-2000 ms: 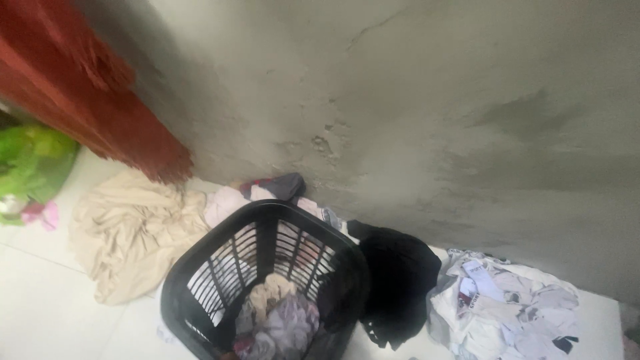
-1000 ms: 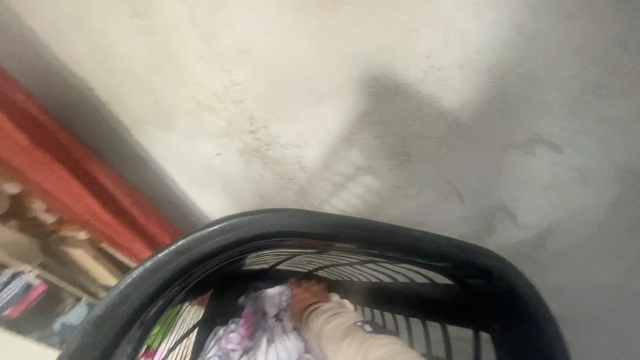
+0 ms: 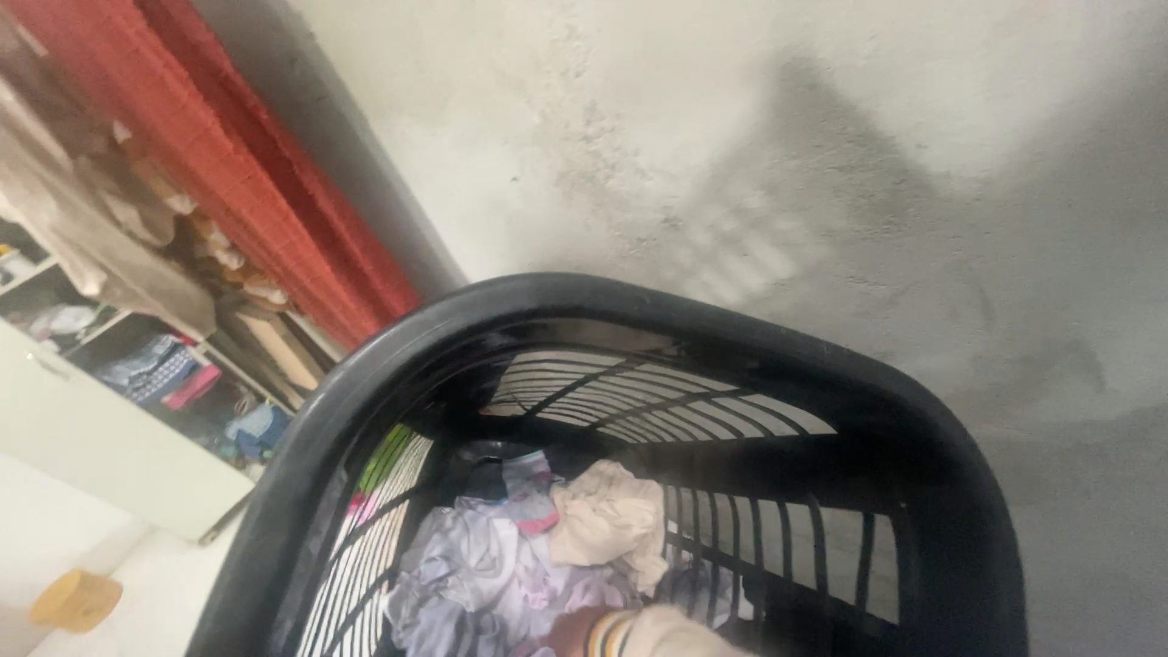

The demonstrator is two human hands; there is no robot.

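A black plastic laundry basket (image 3: pixel 584 294) with slatted sides fills the lower middle of the view. Inside it lie crumpled grey and lilac clothes (image 3: pixel 465 557) and a beige cloth (image 3: pixel 610 513). My right hand (image 3: pixel 570 633), in a beige sleeve with a striped cuff, reaches in from the bottom edge against the lilac clothes. Its fingers are hidden, so whether it grips any cloth does not show. My left hand is out of view.
Behind the basket stands a rough grey plaster wall (image 3: pixel 566 164). A red curtain (image 3: pixel 246 173) hangs at the left, beside a cabinet (image 3: pixel 119 429) with folded clothes on its shelves. A round yellowish object (image 3: pixel 77 600) sits on the floor at lower left.
The basket, low beside clothes on the floor two seconds ago, is now much closer to the camera. My right hand has moved from the basket's middle toward the bottom edge of the view.
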